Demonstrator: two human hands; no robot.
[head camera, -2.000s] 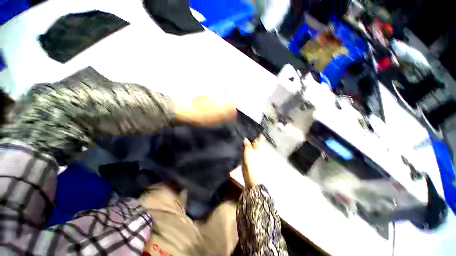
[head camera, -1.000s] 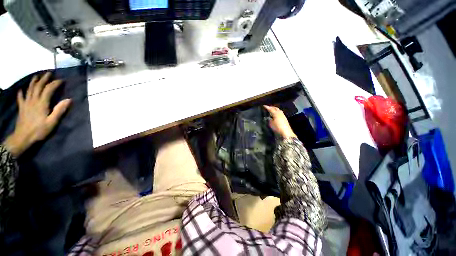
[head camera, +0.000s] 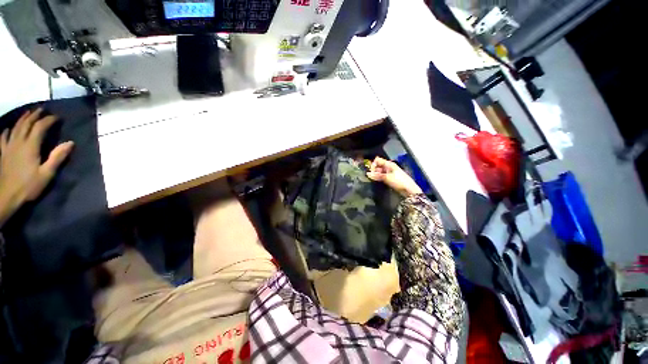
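A black fabric panel (head camera: 64, 170) lies on the left part of the table and hangs over its front edge. My left hand (head camera: 27, 158) rests flat on it, fingers spread, partly cut off by the left picture edge. My right hand (head camera: 391, 175) pinches the top right of a camouflage piece (head camera: 344, 202) between thumb and fingers, below the table's front edge. More camouflage fabric hangs together with it, above a cardboard box (head camera: 355, 288). How many layers the hand holds cannot be told.
The white sewing machine (head camera: 249, 60) stands beyond the table edge, with a black smartphone (head camera: 200, 64) on its bed and thread snips (head camera: 277, 90) to the right. A side table holds a black piece (head camera: 452, 96); a red plastic bag (head camera: 492, 160) and grey fabric (head camera: 529, 263) are at the right.
My right hand has raised the camouflage piece, and more of it and of the box shows. My left hand stays flat on the black panel. The view has shifted slightly to the right.
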